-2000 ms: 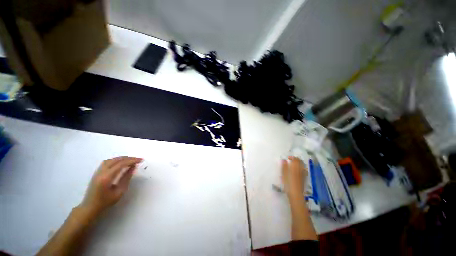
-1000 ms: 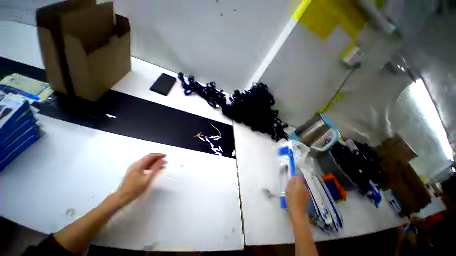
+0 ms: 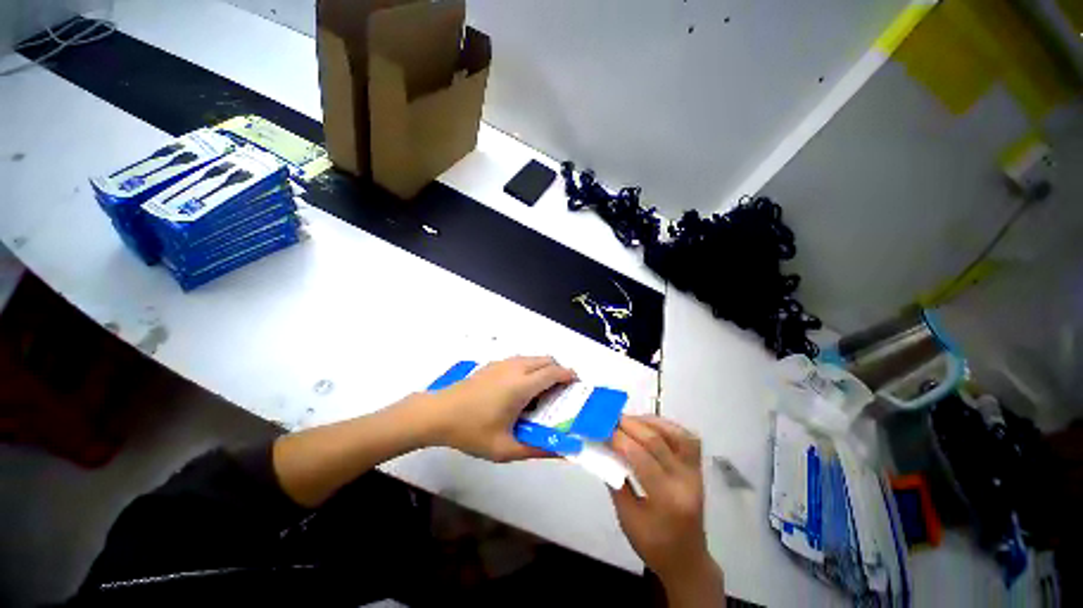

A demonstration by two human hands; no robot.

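Observation:
My left hand (image 3: 508, 406) grips the body of a blue and white retail box (image 3: 568, 413), held a little above the front edge of the white tabletop. A blue end flap sticks out beyond the left hand's far side. My right hand (image 3: 660, 481) is at the box's right end, its fingers on the open white and blue flaps there. The box's inside cannot be seen. Flat box blanks (image 3: 837, 511) lie in a loose pile at the right.
Two stacks of packed boxes (image 3: 226, 214) stand at left, beside yellow printed packets (image 3: 271, 143). A brown shipping carton (image 3: 422, 113) stands behind. A black cable pile (image 3: 736, 267) lies by the wall, near a flat black rectangle (image 3: 530, 182). A kettle (image 3: 903, 362) is at right.
My right hand has brought a box from the blanks pile to the middle. My left hand has closed on it. The view has swung left, showing both packed stacks.

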